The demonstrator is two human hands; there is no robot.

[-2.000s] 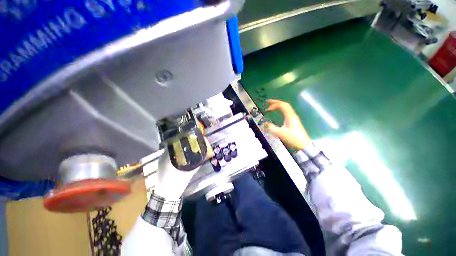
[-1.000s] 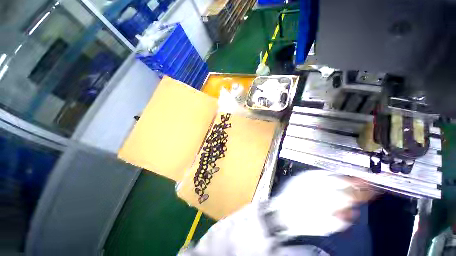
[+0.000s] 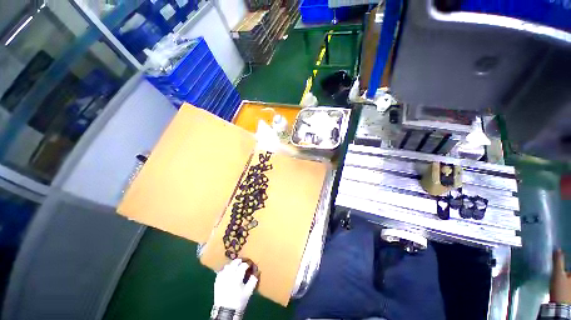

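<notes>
Several small black parts lie in a long row on an opened tan cardboard sheet. My left hand, in a white glove, is at the near end of that row, with its fingertips at the cardboard. A dark spot shows at its fingertips; whether it is a held part is unclear. My right hand is at the right edge, cut off by the frame, over the green belt side. A few more black parts sit on the silver slotted table, beside a small tan fixture with a dark top.
The grey machine head hangs above the slotted table. A round silver knob is at the table's front edge, above my lap. A metal tray and an orange tray stand behind the cardboard. Blue crates are stacked farther back.
The view has swung left from the machine to the cardboard. My left hand has moved from the table front to the row's near end. The dark printing assembly no longer covers the fixture.
</notes>
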